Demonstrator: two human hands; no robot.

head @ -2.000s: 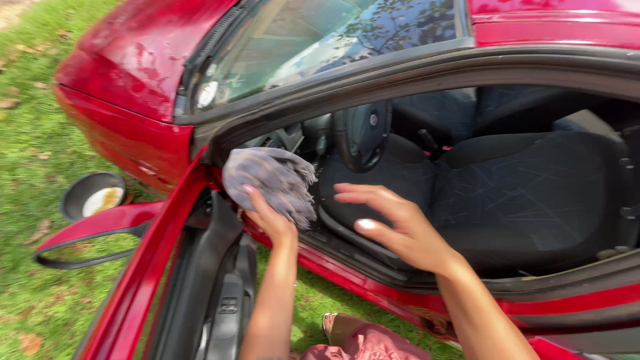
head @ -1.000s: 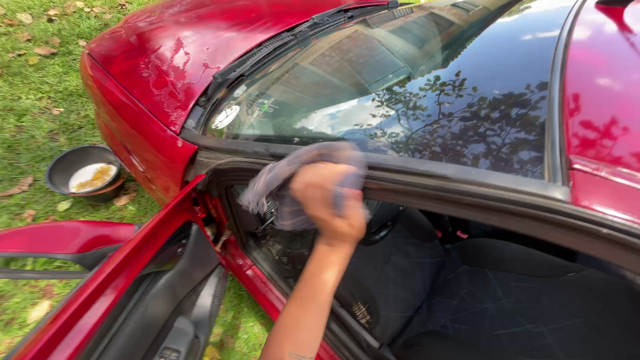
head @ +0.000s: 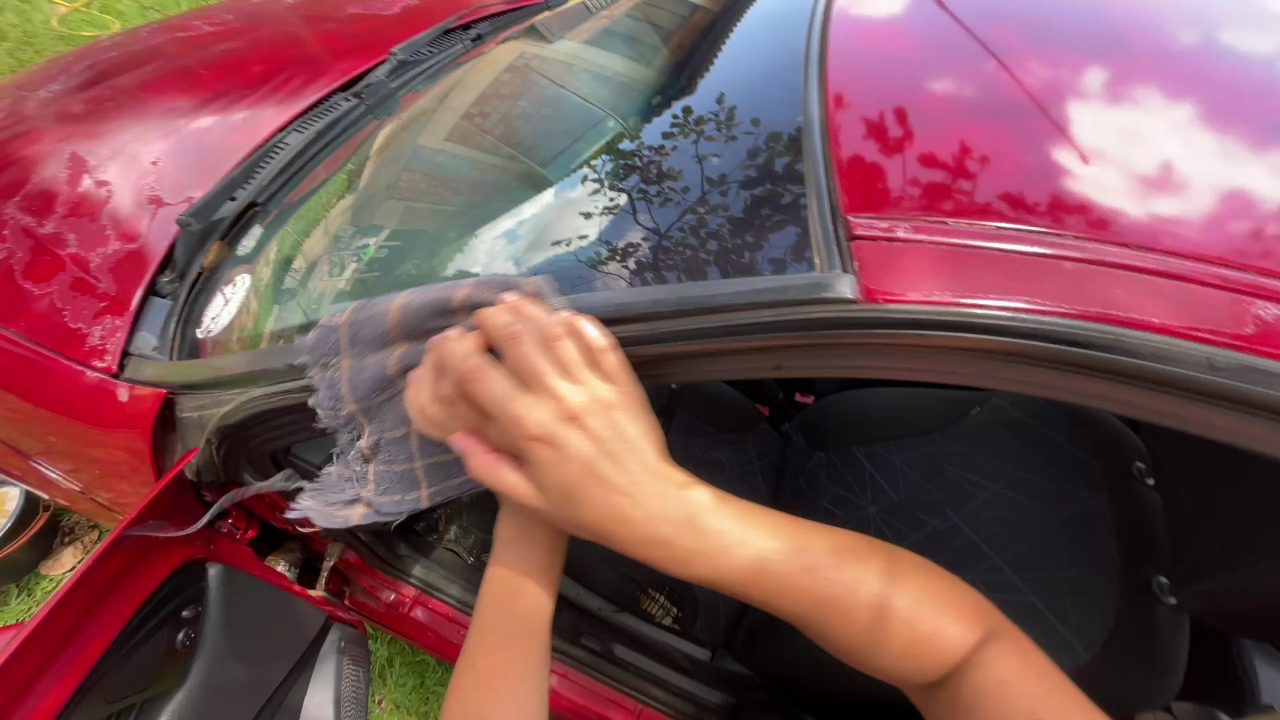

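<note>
A grey checked cloth (head: 375, 400) with frayed edges lies over the windshield pillar of a red car, its lower part hanging over the open doorway. My left hand (head: 445, 385) grips the cloth, largely covered by my other hand. Crossing over it, my right hand (head: 555, 420) has its fingers bent over the left hand and the cloth; whether it grips cloth itself is hard to see. The windshield (head: 480, 190) rises just beyond both hands, with the black door-frame seal (head: 900, 345) to their right.
The open car door (head: 110, 590) stands at the lower left, beside the door sill (head: 400, 600). A dark seat (head: 950, 510) shows inside the car. At the left edge is part of a dark bucket (head: 25, 535) on the grass. Wiper arms (head: 300, 135) run along the windshield base.
The cloth went from the front of the doorway up to the windshield pillar. My right hand, out of view one second ago, now lies over my left hand. The view has shifted.
</note>
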